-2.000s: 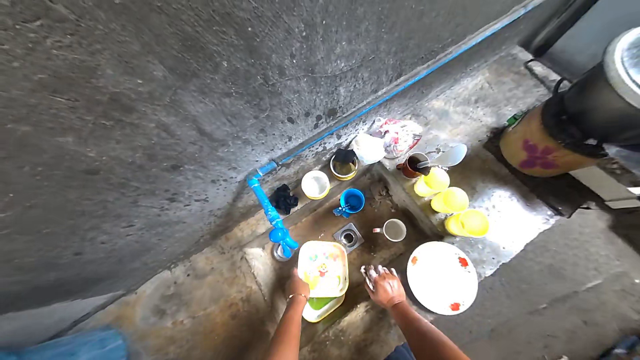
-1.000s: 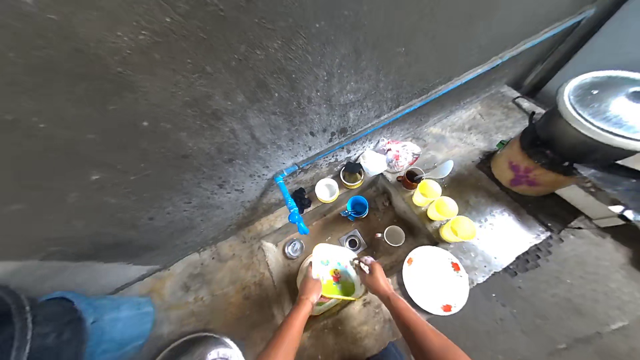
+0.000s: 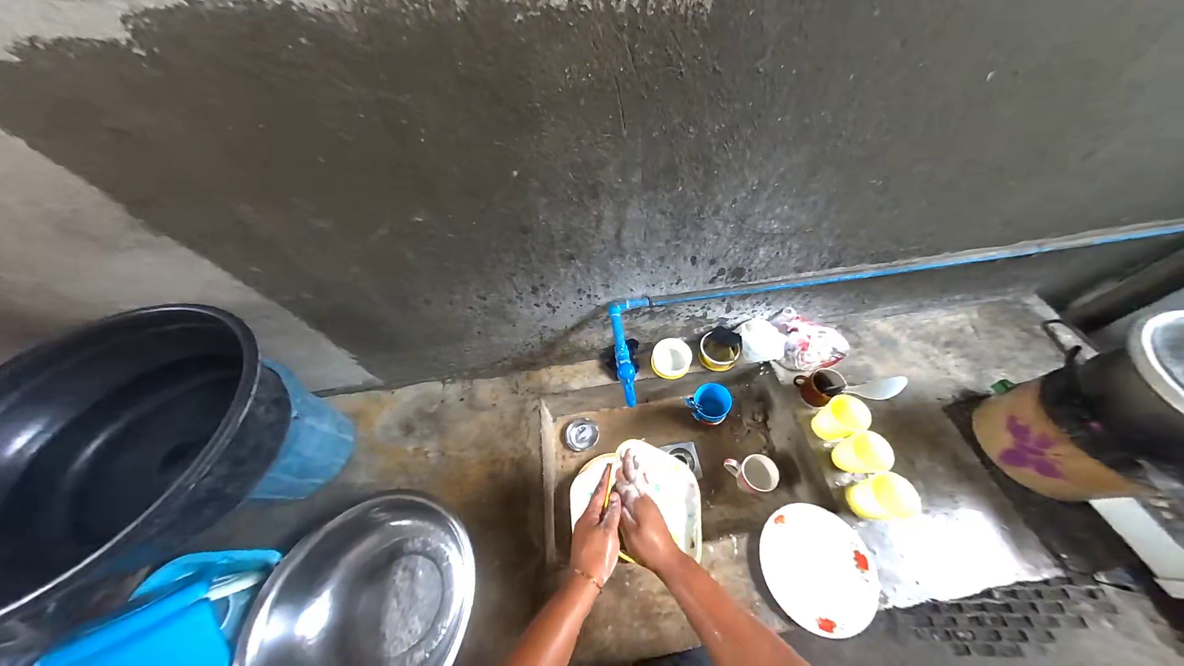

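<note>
My left hand (image 3: 597,535) grips the rim of a pale rectangular plastic dish (image 3: 680,490), which is tilted up over the near left part of the concrete sink (image 3: 548,481). Soapy and flat, my right hand (image 3: 643,518) lies against the dish's inner face. Another pale dish (image 3: 585,476) with a yellowish edge shows behind my left hand. Further in the sink are a blue cup (image 3: 711,402), a white mug (image 3: 758,473) and a small metal-looking round container (image 3: 581,434). Whether my right hand holds a scrubber is hidden.
A blue tap (image 3: 626,370) rises behind the sink. At right are a white floral plate (image 3: 819,569), yellow cups (image 3: 864,452), a brown mug (image 3: 819,387) and a pot on a stove (image 3: 1045,439). A metal basin (image 3: 370,583) and a large black tub (image 3: 120,435) stand left.
The dish, lying flatter one second ago, is now tilted up between my hands. My right hand has moved from its rim onto its face. The view has swung left.
</note>
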